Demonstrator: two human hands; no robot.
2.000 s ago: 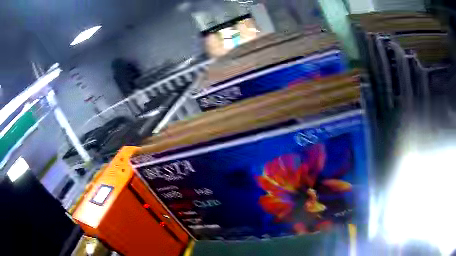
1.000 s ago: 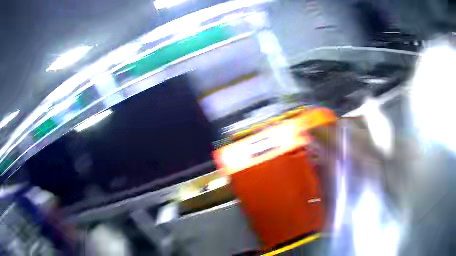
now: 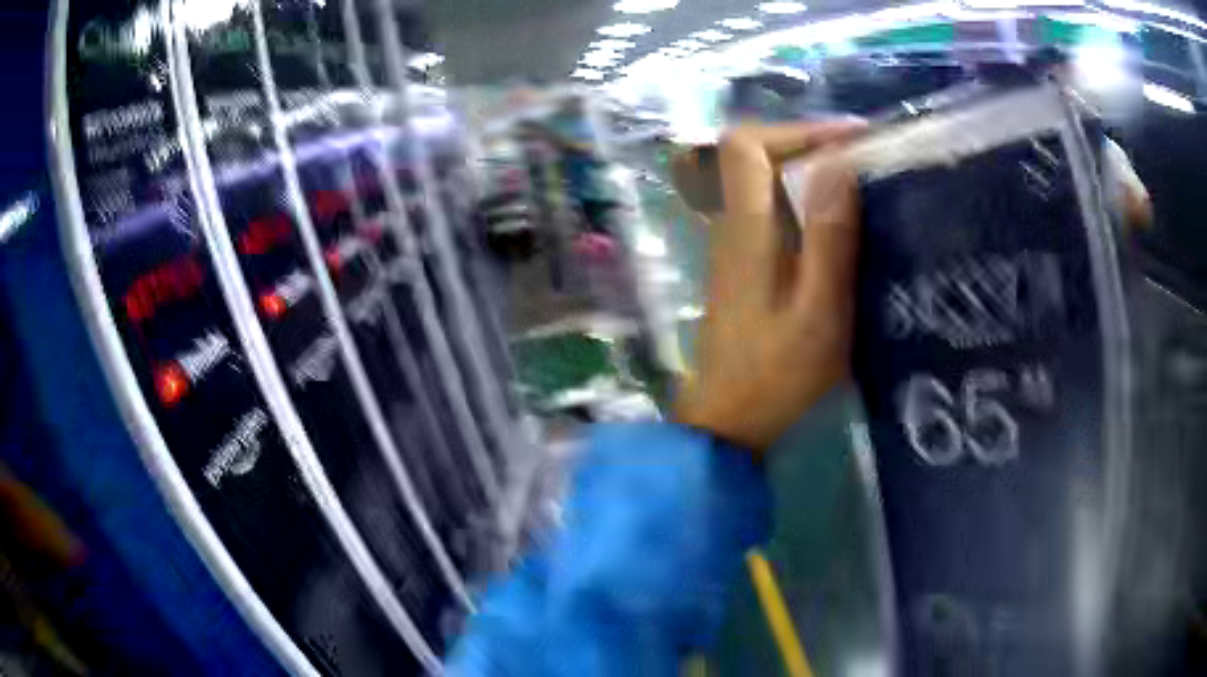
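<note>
A dark TV carton marked "65" (image 3: 986, 529) stands upright in front of me at the right, narrow side facing me. My left hand (image 3: 781, 298), in a blue sleeve, is on its upper left edge, fingers around the top corner. The hand is blurred, and the palm side against the carton is hidden. My right hand is not in view.
Several dark cartons with red marks and white edges (image 3: 252, 304) stand in a row close at the left. Part of a person (image 3: 1132, 185) shows behind the held carton's right side. A yellow floor line (image 3: 778, 615) runs along the green floor between.
The view has swung away from the orange cabinet and the flower-faced cartons. The row of cartons, the "65" carton and my left hand on it now show.
</note>
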